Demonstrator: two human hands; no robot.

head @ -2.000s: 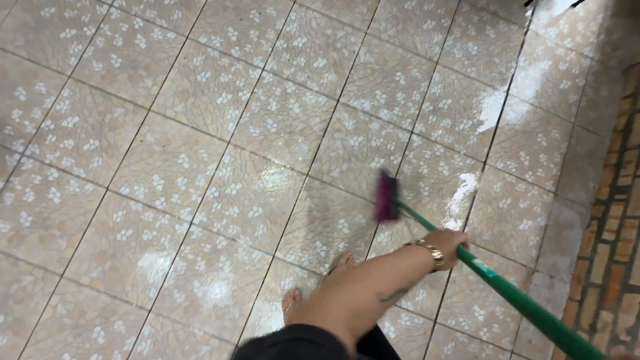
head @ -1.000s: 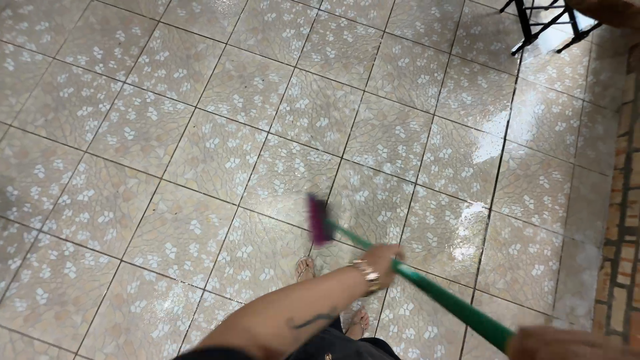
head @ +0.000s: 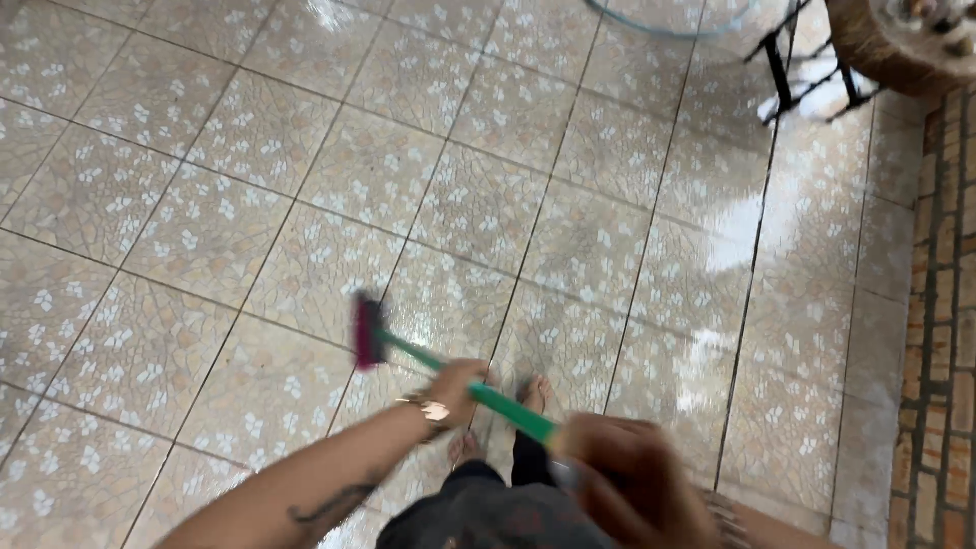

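My left hand (head: 457,390), with a shiny bracelet or watch at the wrist, is closed around the middle of a green broom handle (head: 518,415). Nearer to me, my right hand (head: 633,473) grips the upper end of the same handle and is blurred by motion. At the far end of the handle, left of my left hand, the broom head (head: 369,329) with magenta bristles is tilted over the floor tiles. Whether the bristles touch the floor cannot be told.
Glossy patterned floor tiles (head: 457,206) spread around my bare or sandalled feet (head: 537,390). A brick wall (head: 942,305) runs along the right. At the top right are a black metal stand (head: 778,72), a round wooden top (head: 862,46) and a pale blue hoop or hose (head: 671,34).
The broom head and my left hand have moved to the left across the floor. My right hand has come fully into view. The view has shifted, bringing in the wooden top and blue curve.
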